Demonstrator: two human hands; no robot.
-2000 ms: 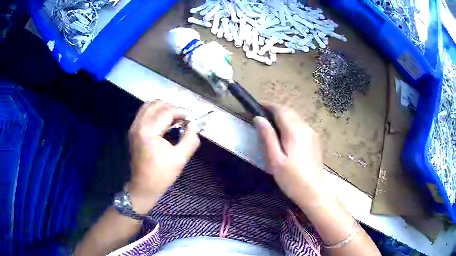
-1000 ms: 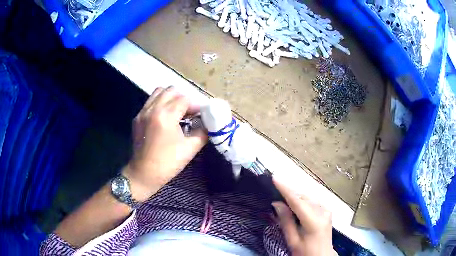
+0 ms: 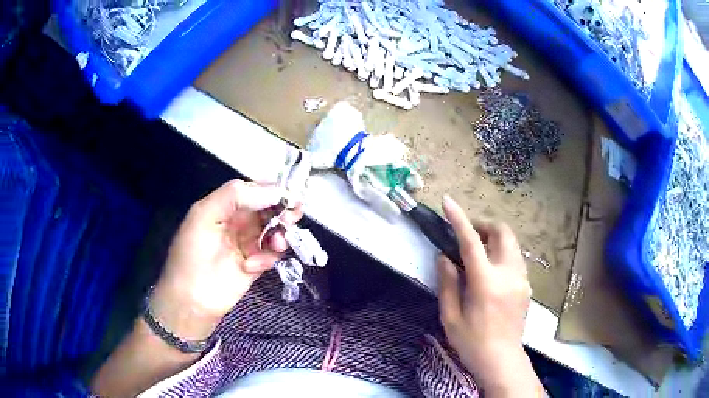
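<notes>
My left hand point(image 3: 225, 241) is palm up over my lap and holds several small white and clear plastic parts point(image 3: 299, 233) between thumb and fingers. My right hand point(image 3: 488, 288) grips the black handle point(image 3: 435, 232) of the padded hammer. The hammer's head point(image 3: 339, 138) is wrapped in white cloth with a blue band and a green patch. It is over the bench edge, to the right of the held parts and apart from my left fingers. How the held parts join is too blurred to tell.
White plastic strips point(image 3: 404, 48) are heaped on the cardboard mat point(image 3: 459, 194). A dark pile of tiny metal pieces point(image 3: 513, 138) lies right of them. Blue trays point(image 3: 649, 241) stand right and upper left point(image 3: 167, 78). A small clear piece point(image 3: 314, 104) lies behind the hammer. Stacked blue trays point(image 3: 47, 272) stand at left.
The hammer head has moved up and away from my left hand, towards the cardboard. My left hand has turned and opened outward, showing the white parts. My right hand has moved up with the handle.
</notes>
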